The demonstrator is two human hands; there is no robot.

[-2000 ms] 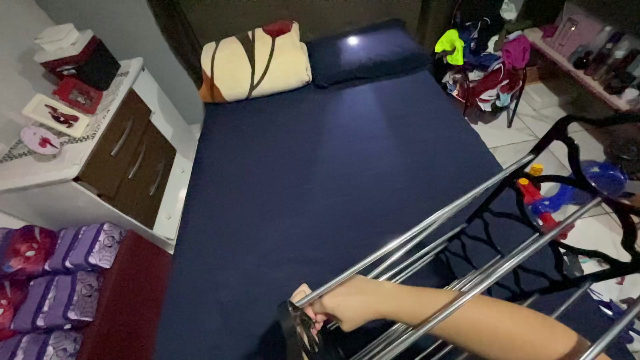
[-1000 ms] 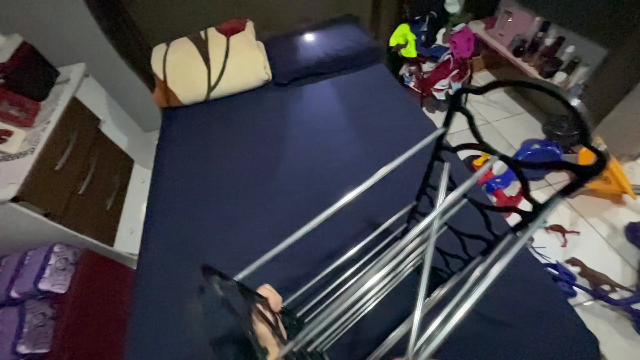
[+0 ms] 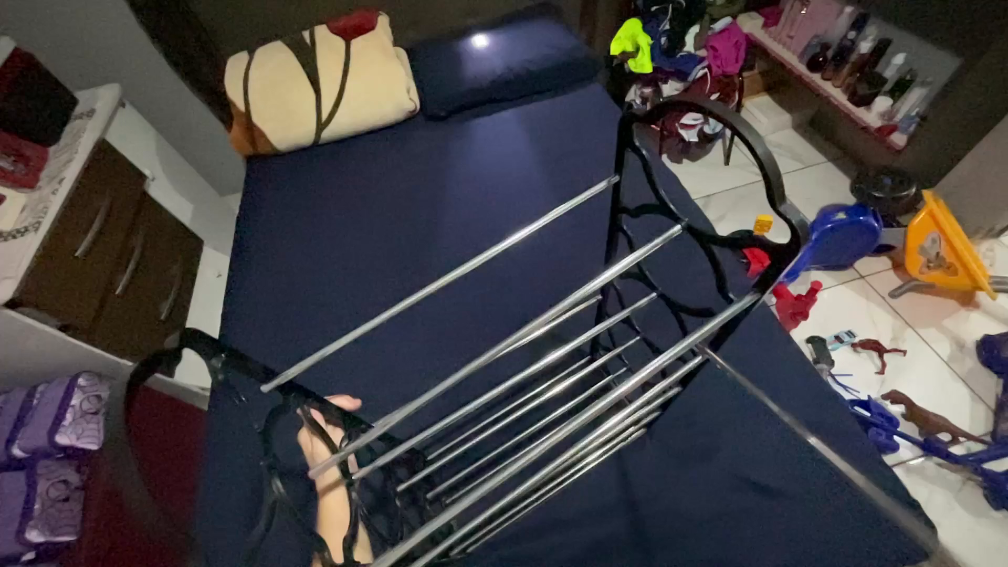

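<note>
A rack of silver metal tubes (image 3: 504,346) with two black openwork side panels leans over the bed. My left hand (image 3: 331,441) grips the near left side panel (image 3: 236,378), its thumb raised past the panel's edge and its fingers partly hidden by the lattice. The far right side panel (image 3: 701,236) stands tilted, with several tubes running to it. The uppermost tube (image 3: 441,291) ends beside the left panel's top edge. Another tube (image 3: 803,429), blurred toward its lower end, slants away at the right. My right hand is out of view.
Under the rack is a bed with a dark blue sheet (image 3: 354,228), a folded blanket (image 3: 323,87) and a pillow (image 3: 504,63). A drawer cabinet (image 3: 110,252) and purple packs (image 3: 55,472) stand left. Toys, including a dinosaur (image 3: 929,417), lie on the right floor.
The forearm that reached in from the right in the earliest frame is gone from there. The rack has turned, showing more of both side panels. A tube that crossed the rack now slants off its right side.
</note>
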